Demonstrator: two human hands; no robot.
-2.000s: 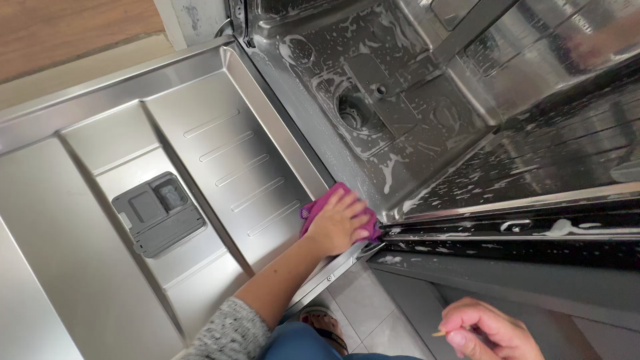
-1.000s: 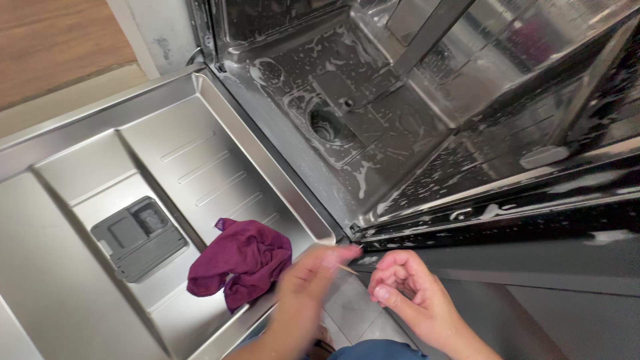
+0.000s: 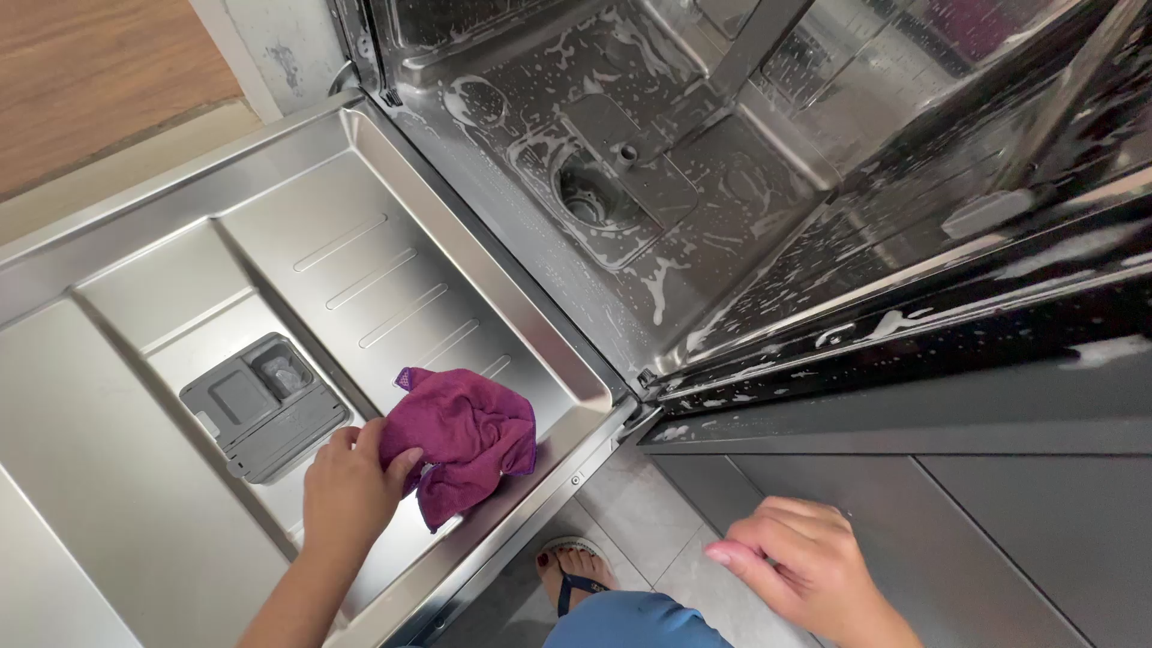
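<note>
A crumpled purple cloth (image 3: 468, 436) lies on the stainless-steel inner face of the lowered dishwasher door (image 3: 360, 225), near its right end. My left hand (image 3: 360, 477) has its thumb and fingers at the cloth's left edge, pinching it. To the left of the cloth is the grey detergent dispenser (image 3: 263, 405). My right hand (image 3: 801, 558) hovers over the floor at the lower right, fingers curled in; whether anything is inside them cannot be seen. White suds streak the dishwasher tub floor (image 3: 729, 216) around the round sump opening (image 3: 589, 193).
Foamy suds also mark the black side frame (image 3: 900, 328) of the machine. Dark grey cabinet fronts (image 3: 864, 513) stand at the lower right. Below the door's edge, a sandalled foot (image 3: 576, 571) rests on grey floor tiles (image 3: 639, 513). Wood flooring (image 3: 99, 72) shows at the upper left.
Two seconds ago my left hand pressed the cloth at the door's hinge corner. One second ago the cloth lay released on the door and my hands were close together; now they are apart.
</note>
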